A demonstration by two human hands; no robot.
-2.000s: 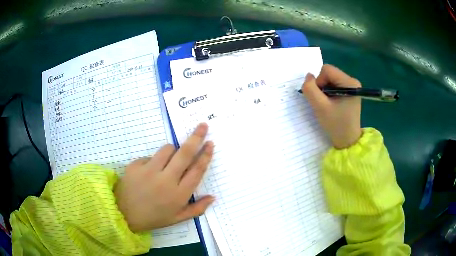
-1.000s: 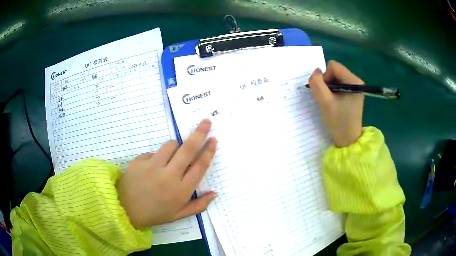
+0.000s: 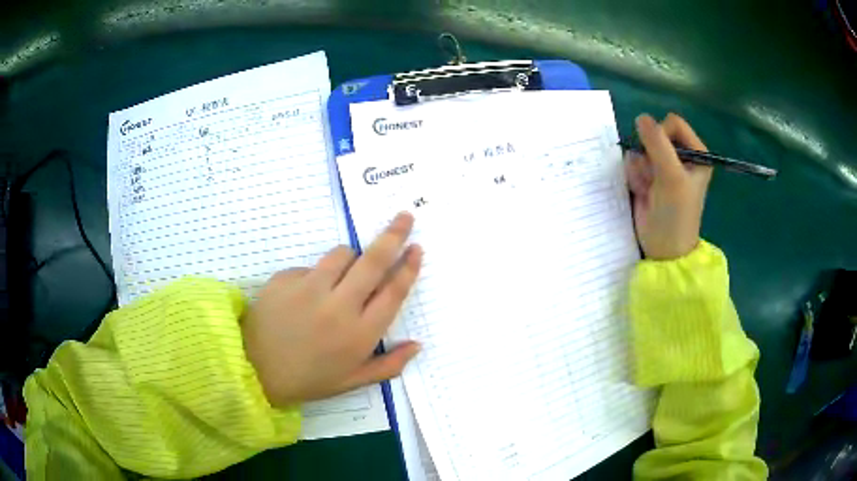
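The QC inspection sheet (image 3: pixel 526 310) lies on top of another sheet on the blue clipboard (image 3: pixel 564 75), under its black and silver clip. A few handwritten marks show near its top. My left hand (image 3: pixel 334 319) lies flat on the sheet's left part, fingers spread, holding nothing. My right hand (image 3: pixel 669 188) holds the black pen (image 3: pixel 733 163) at the sheet's upper right edge. The pen tip is near the edge; whether it touches paper cannot be told. The reference form (image 3: pixel 221 207) with handwritten entries lies left of the clipboard, partly under my left sleeve.
The green bench top (image 3: pixel 761 244) surrounds the papers. A thin black cable (image 3: pixel 77 221) and dark objects are at the far left. A black block (image 3: pixel 836 315) with a blue strip (image 3: pixel 802 352) beside it is at the right edge.
My right hand has moved right with the pen, from over the sheet to its right edge. The papers, clipboard and my left hand appear slightly further right in view.
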